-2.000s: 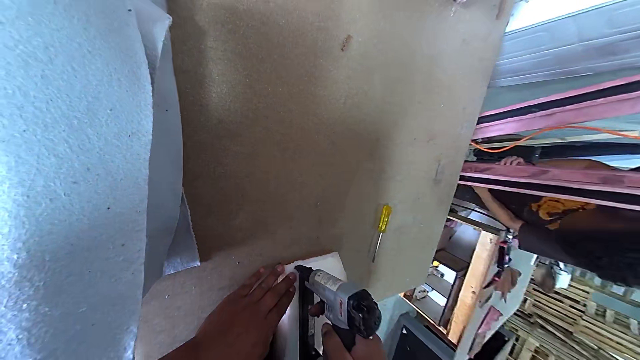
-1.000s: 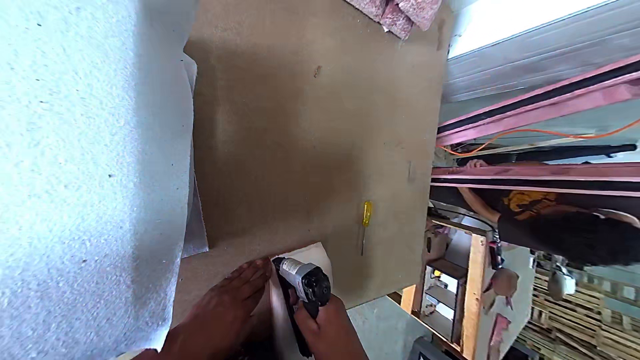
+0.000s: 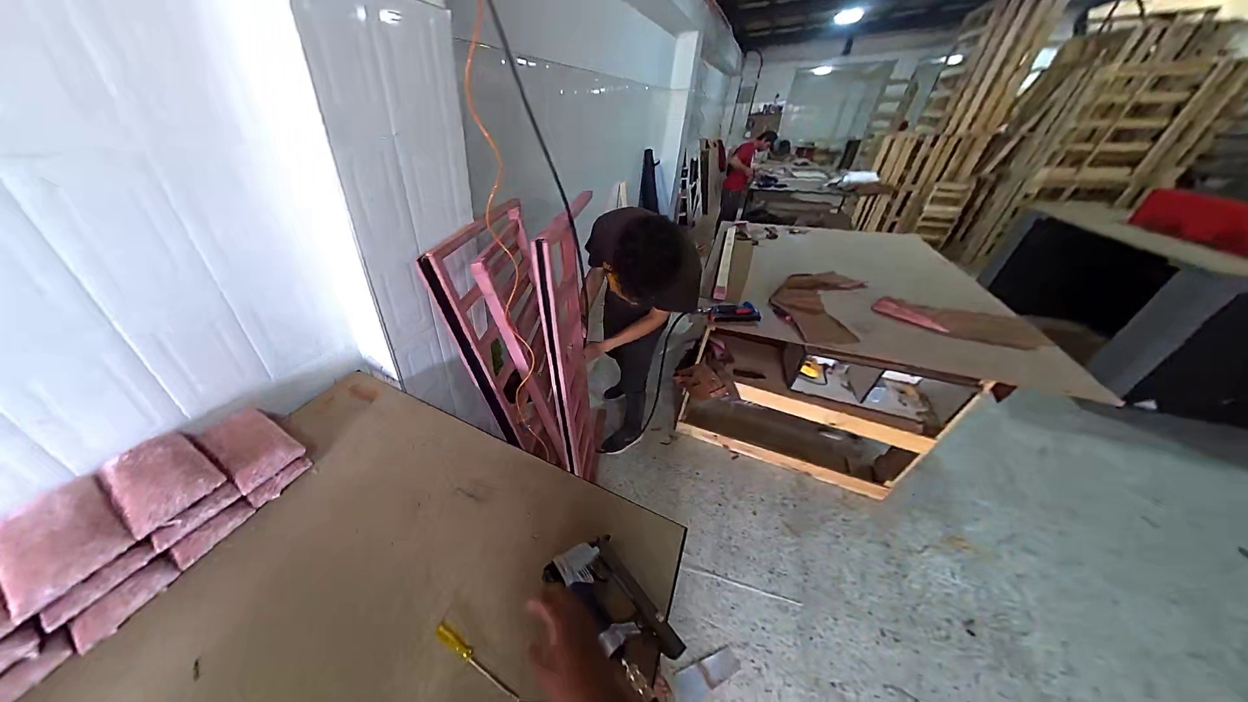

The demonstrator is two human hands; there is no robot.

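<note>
My right hand (image 3: 573, 655) is at the bottom middle, blurred, beside and partly over a pneumatic nail or staple gun (image 3: 634, 597). Its visible fingers are apart and do not appear closed on the tool. The gun lies on its side near the right corner of the brown tabletop (image 3: 390, 546), its hose fitting toward me. Left of this hand lies a screwdriver (image 3: 456, 641) with a yellow handle, its shaft pointing down and right. My left hand is out of view.
Pink padded blocks (image 3: 161, 478) are stacked at the table's left edge. Pink frames (image 3: 556, 341) lean beyond it, by a bent-over co-worker (image 3: 648, 283). A second workbench (image 3: 877, 283) with brown pieces stands right, another person (image 3: 743, 166) farther back. An orange hose (image 3: 495, 166) hangs nearby.
The view has swung up toward the room. My right hand has come off the gun's grip, and the gun now lies on the table. My left hand has left the view.
</note>
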